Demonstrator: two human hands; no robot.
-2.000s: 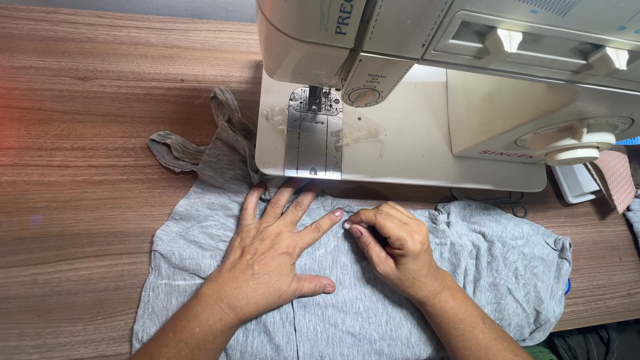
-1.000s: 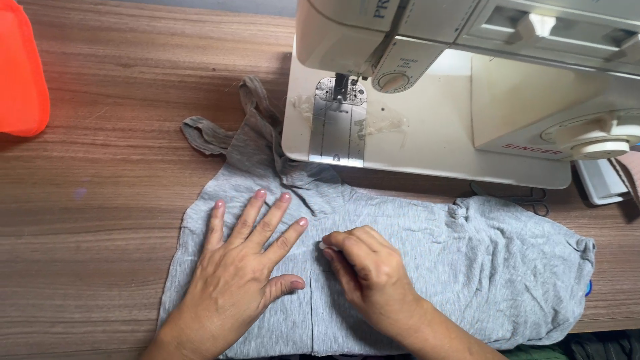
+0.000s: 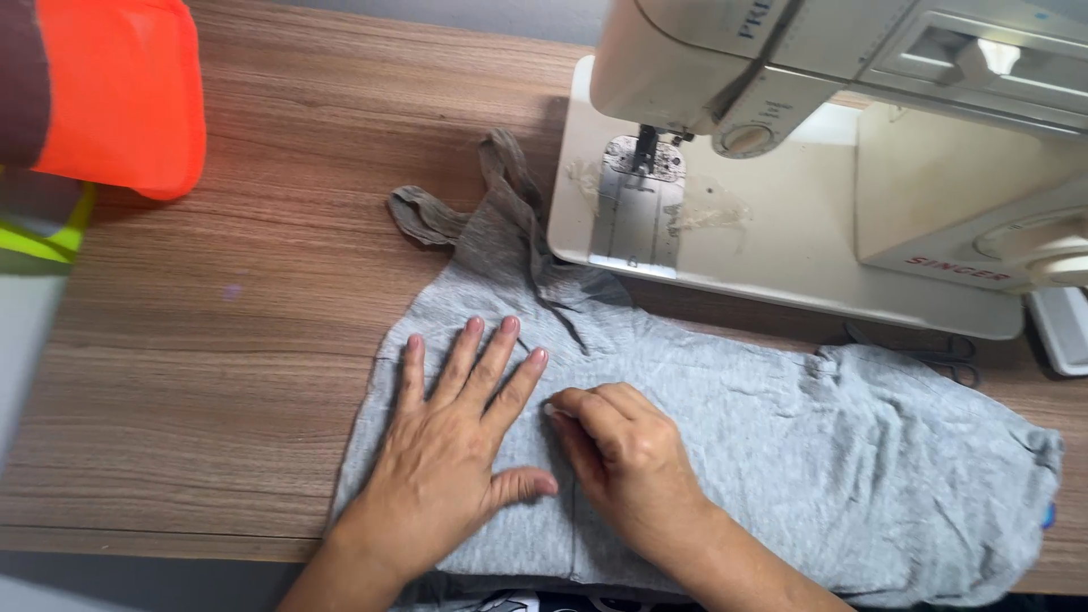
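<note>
A grey knit garment (image 3: 748, 433) with narrow straps lies spread along the front of the wooden table, its upper part touching the base of a Singer sewing machine (image 3: 765, 255). My left hand (image 3: 459, 450) rests flat on the cloth, fingers spread, holding nothing. Just right of it, my right hand (image 3: 633, 459) pinches a small whitish piece (image 3: 551, 410) between thumb and forefinger, against the fabric; it may be chalk, but most of it is hidden by the fingers. A dark line or seam (image 3: 574, 527) runs down the cloth between the hands.
Dark-handled scissors (image 3: 935, 353) lie partly under the garment, by the machine's front edge. An orange item (image 3: 123, 93) and a yellow-green edged one (image 3: 51, 238) are at the far left. A white tray (image 3: 1062, 327) stands at the right. The wooden tabletop (image 3: 212, 382) extends left of the garment.
My left hand has moved away from the machine's edge, down the cloth. My right hand still pinches the small whitish piece. The view has shifted left, bringing in the orange item.
</note>
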